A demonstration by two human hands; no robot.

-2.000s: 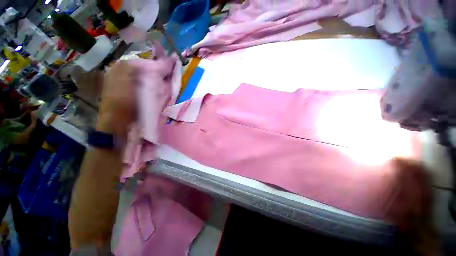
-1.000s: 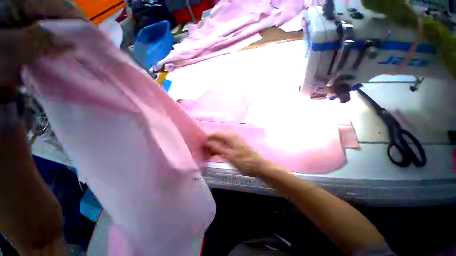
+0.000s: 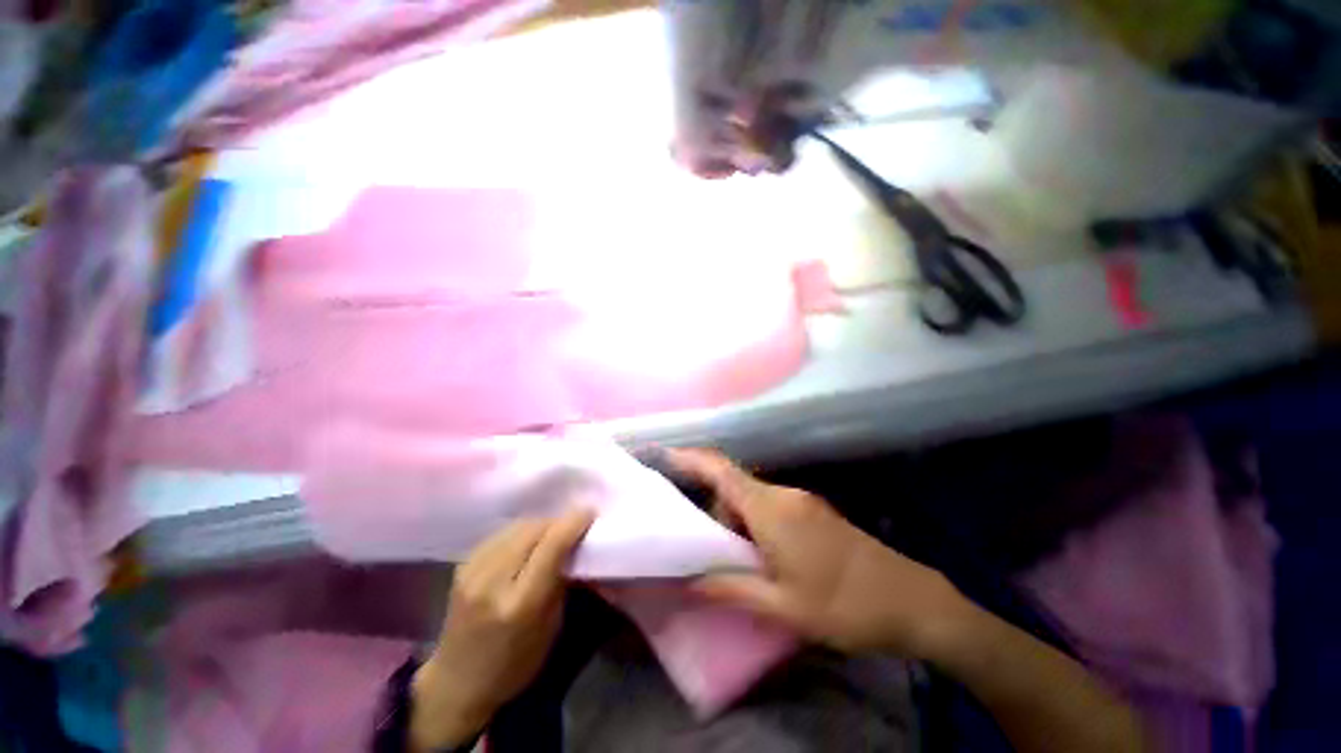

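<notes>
A pale pink cloth piece (image 3: 427,493) with a darker pink side hangs over the table's front edge. My left hand (image 3: 508,611) grips it at its lower edge. My right hand (image 3: 802,566) holds its right end, where a darker pink corner hangs below. A larger pink garment panel (image 3: 441,331) lies flat on the white table behind it, washed out by the lamp towards the right. The image is somewhat blurred.
Black shears (image 3: 919,228) lie right of the blurred sewing machine head (image 3: 750,88). A dark tool with a red-pink part (image 3: 1128,287) is at the right. Pink cloth (image 3: 74,397) hangs over the left edge; more (image 3: 353,59) is behind. Pink pieces (image 3: 1162,552) lie lower right.
The raised cloth has come down to the table's front edge, and both hands are now close together on it. The view has shifted right, showing more of the right table end.
</notes>
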